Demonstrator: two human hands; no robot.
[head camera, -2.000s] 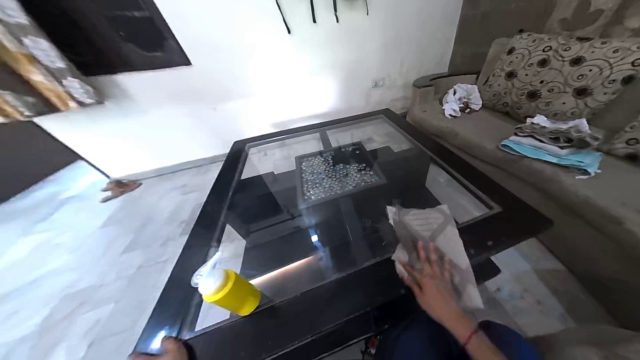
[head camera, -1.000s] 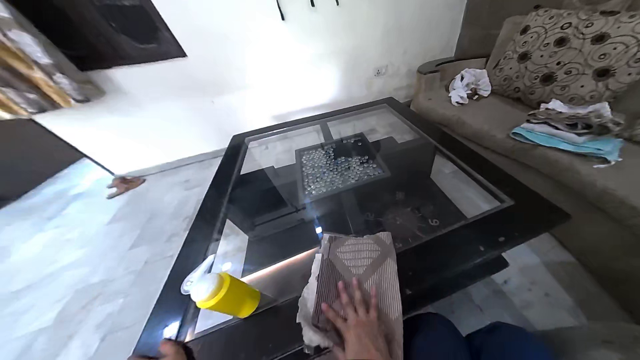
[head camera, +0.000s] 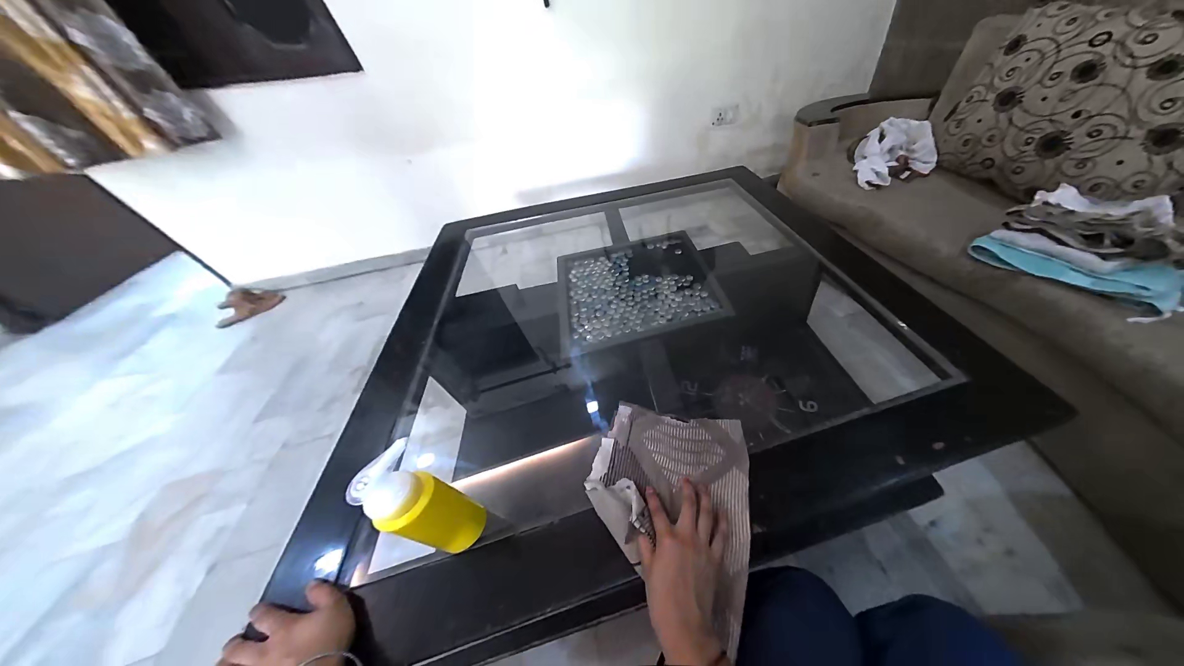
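Note:
My right hand (head camera: 686, 560) lies flat with fingers spread on a striped, crumpled cloth (head camera: 694, 453) at the near edge of a glass-topped table with a black frame (head camera: 518, 583). The cloth's left side is folded up beside the fingers. At the table's near left corner, my left hand (head camera: 301, 629) has its fingers curled over the frame; part of it is cut off by the view's edge. Between the hands, nearer the left one, a yellow bottle with a white top (head camera: 435, 513) rests tilted or on its side on the table.
Glass pebbles (head camera: 629, 296) fill a square recess at the table's middle. On the right stands a sofa (head camera: 888, 213) with a patterned cushion (head camera: 1064, 92), a white cloth (head camera: 895, 150) and folded cloths (head camera: 1082, 268). A brown object (head camera: 248, 305) lies on the floor at left.
From two seconds ago, my right hand and the cloth have moved left along the table's near edge. The cloth's left side is now more folded. My left hand stays at the corner.

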